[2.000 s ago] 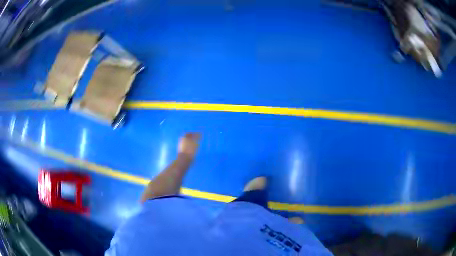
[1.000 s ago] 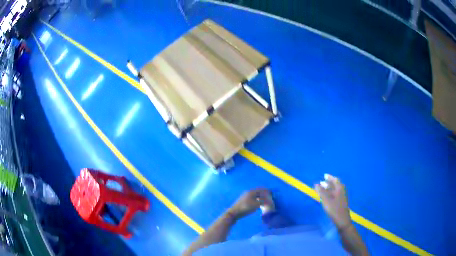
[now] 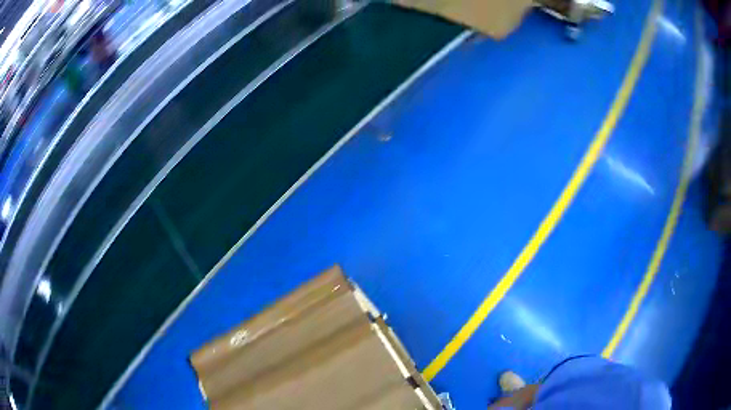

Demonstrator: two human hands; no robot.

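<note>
The pipe-rack trolley point(image 3: 308, 352) stands at the bottom, left of my body, cut off by the lower edge. Its top is a brown board deck with pale tubes and black joints along the right side. No carton lies on the part of the deck in view. A small piece of skin, perhaps my arm, shows at the bottom edge beside my blue shirt. Neither of my hands can be made out; it is not clear whether one touches the trolley.
A long dark green conveyor line point(image 3: 240, 160) with pale edges curves along the left. Brown cardboard point(image 3: 481, 12) juts out at the top, beside a cart part with a castor point(image 3: 573, 12). Yellow lane lines point(image 3: 553, 216) cross the blue floor on the right.
The view has swung round. The trolley has shifted from upper centre to the bottom edge, close to my body. The red stool and both my hands have left the picture.
</note>
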